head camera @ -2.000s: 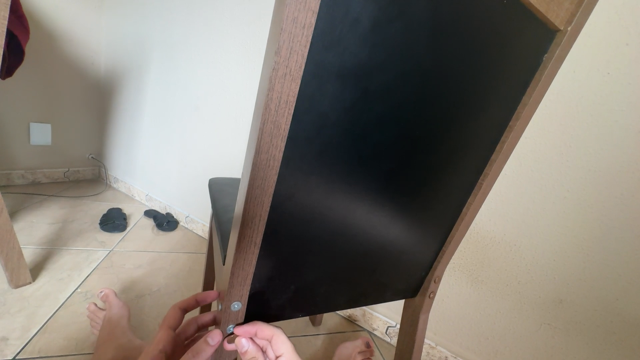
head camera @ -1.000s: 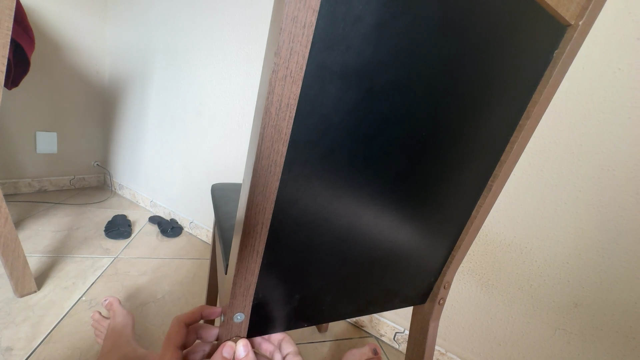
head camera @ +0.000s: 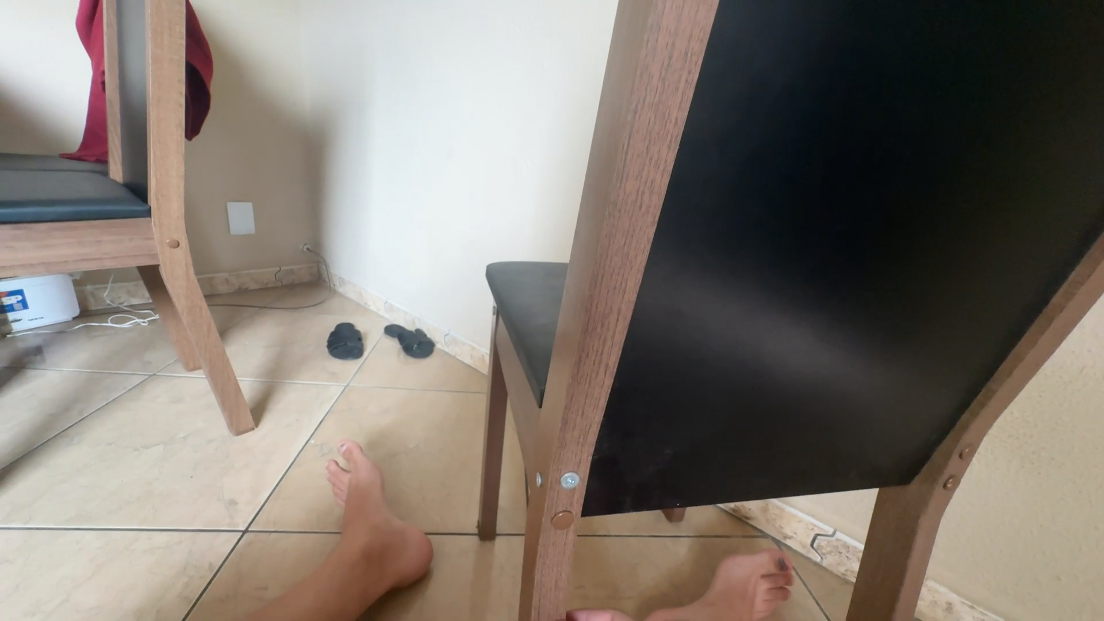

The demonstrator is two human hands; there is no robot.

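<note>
A wooden chair with a black backrest panel stands close in front, seen from behind. Low on its left back post sits a silver bolt head, with a round brown screw cap just below it. Another metal fastener shows on the post's side face. Only a sliver of skin, apparently my right hand, shows at the bottom edge beside the post; its fingers and anything in them are hidden. My left hand is out of view.
My bare feet rest on the tiled floor either side of the post. Black sandals lie near the wall. At left stand another chair with a red cloth, a white box and cables.
Both hands have dropped away from the post's fasteners. A brown cap now shows where the lower silver bolt head was visible two seconds ago. The view has swung left.
</note>
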